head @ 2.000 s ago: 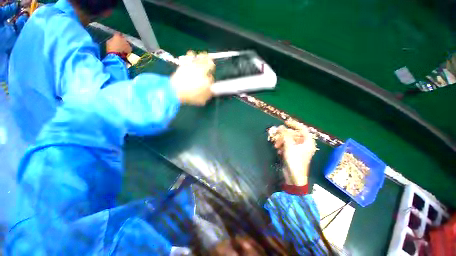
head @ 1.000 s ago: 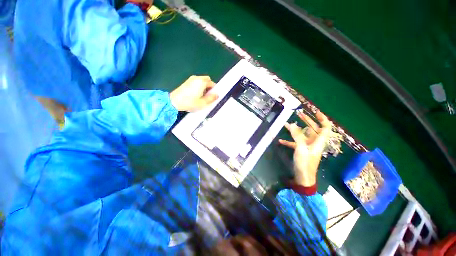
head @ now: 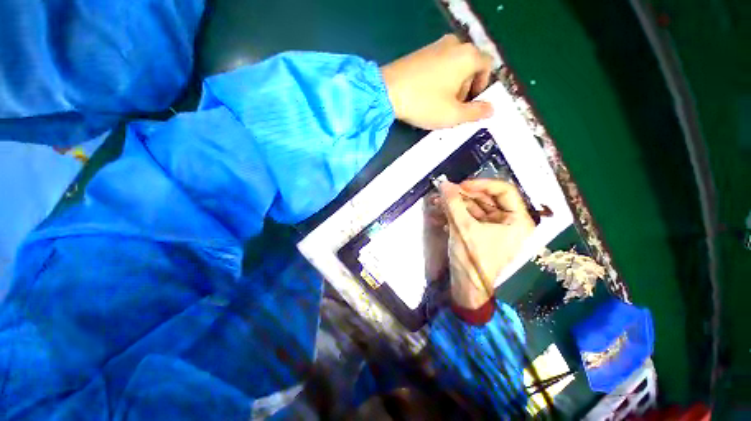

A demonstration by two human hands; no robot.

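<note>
The open tablet unit lies on the bench, tilted in view, with a white frame, a dark inside and a large pale block. My left hand grips its top corner, thumb on the white frame. My right hand is over the dark inside, fingertips pinched on a small pale part near the upper inner edge. The part is too small to make out and partly hidden by the fingers.
A pile of cream leaded parts lies right of the unit. Beyond are a blue bin, a pale sheet with dark tweezers, and a white compartment tray. A neighbour's blue sleeve is upper left. Hair blurs the bottom.
The unit was swung in by my left hand and laid down. My right hand has moved from beside the pile to over its inside, now pinching a small part. The view has turned.
</note>
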